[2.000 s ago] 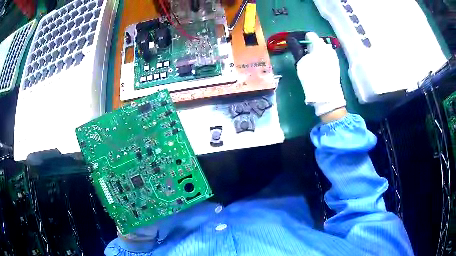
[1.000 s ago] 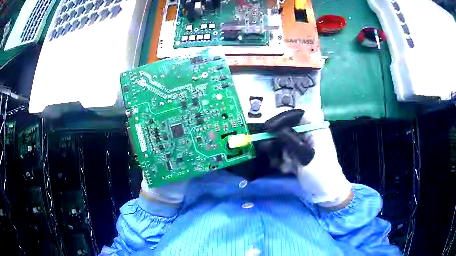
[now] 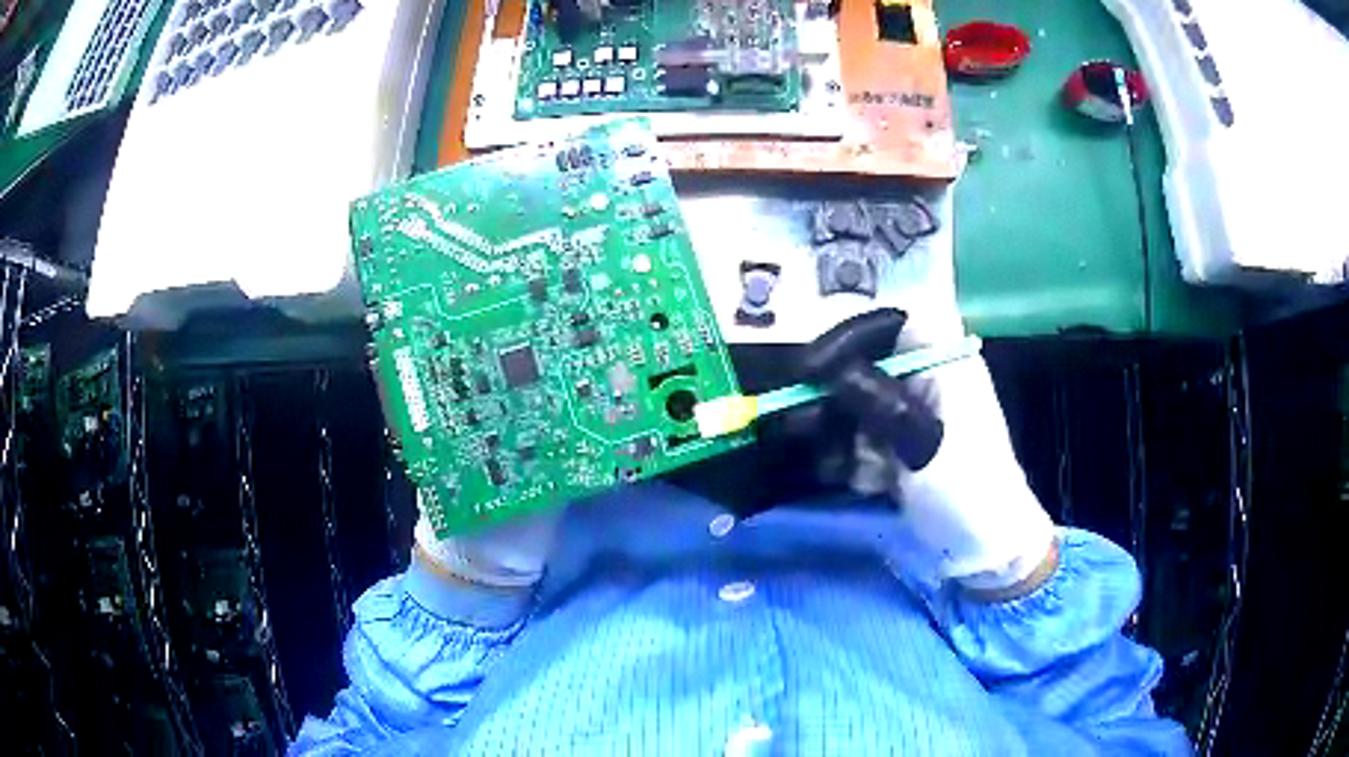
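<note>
My left hand (image 3: 488,544), in a white glove, holds a green circuit board (image 3: 488,340) from below; its fingers are hidden under the board. The board is tilted in front of my chest. My right hand (image 3: 873,407), gloved with black fingertips, grips a thin pale green applicator stick (image 3: 935,357). The stick's white and yellow tip is at the round hole near the board's lower right corner. Loose dark ferrite cores (image 3: 846,268) lie on a white paper sheet (image 3: 792,237) beyond the board, with one core (image 3: 758,294) apart from the others.
An orange fixture base (image 3: 888,141) with another board (image 3: 592,86) in its white frame (image 3: 496,74) stands ahead. Two red-rimmed pots (image 3: 984,52) (image 3: 1102,92) are right of it. A left core tray (image 3: 237,192) and a right tray (image 3: 1272,163) flank the green mat (image 3: 1050,207). Dark wire racks stand either side.
My right hand has come back from the red pots and brought the stick to the board. The held board has moved right and is turned slightly. In the last second little has moved.
</note>
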